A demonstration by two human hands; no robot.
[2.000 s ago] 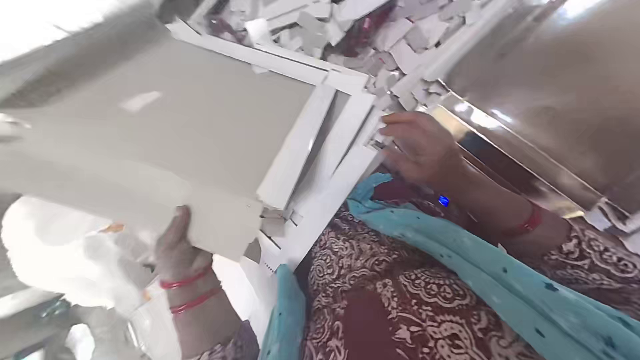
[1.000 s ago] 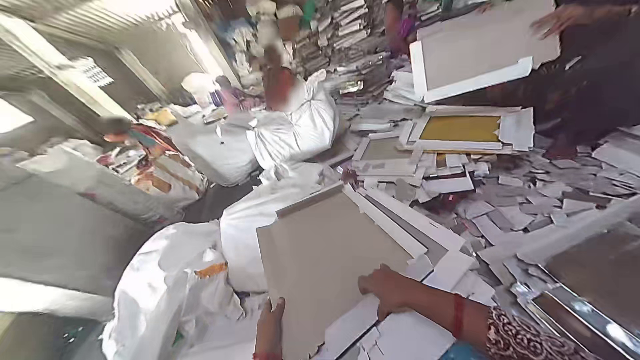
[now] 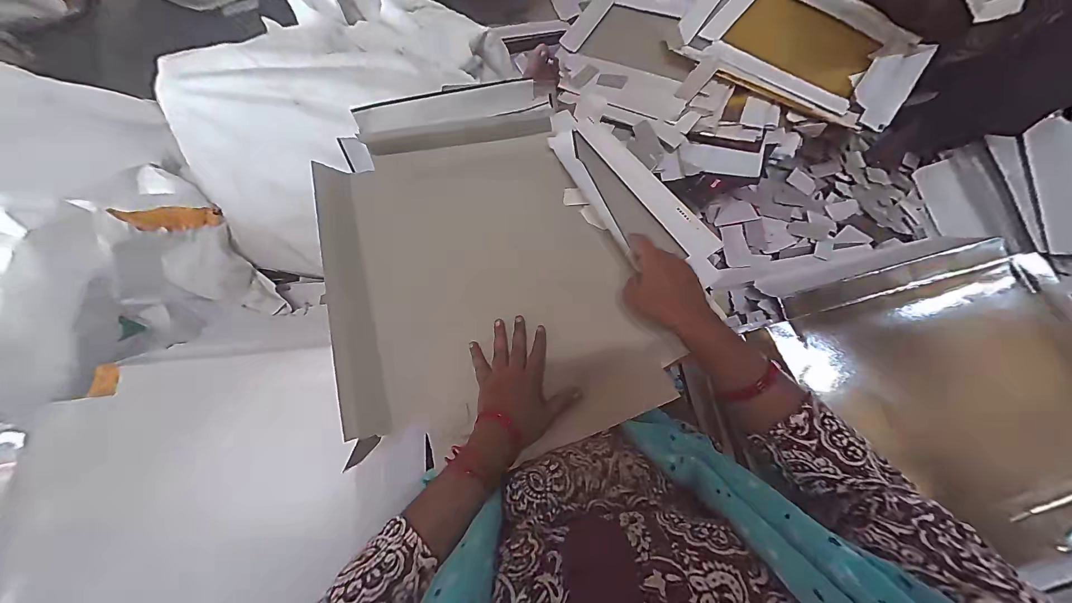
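Observation:
A large grey cardboard sheet [image 3: 469, 243] with folded side flaps lies in front of me, its far flap [image 3: 456, 117] and left flap [image 3: 356, 310] raised. My left hand [image 3: 515, 394] rests flat on its near part, fingers spread, gripping nothing. At the right edge, my right hand [image 3: 666, 289] has its fingers curled at the right flap; its index finger points along the fold, and whether it pinches the board is unclear. Beyond that flap lie white-edged cardboard strips [image 3: 645, 188].
White sacks [image 3: 276, 109] stand at the left, above a large white sheet [image 3: 193, 469]. Cardboard scraps [image 3: 770, 222] are heaped at the right, near a gold-faced framed board [image 3: 800, 46]. A shiny metallic tray-like sheet [image 3: 946, 394] lies at the lower right. Another person's hand [image 3: 543, 67] shows beyond the board.
My left hand has moved from the board's near left edge onto its surface, fingers spread. My right hand is now at the right flap. The view has tilted down.

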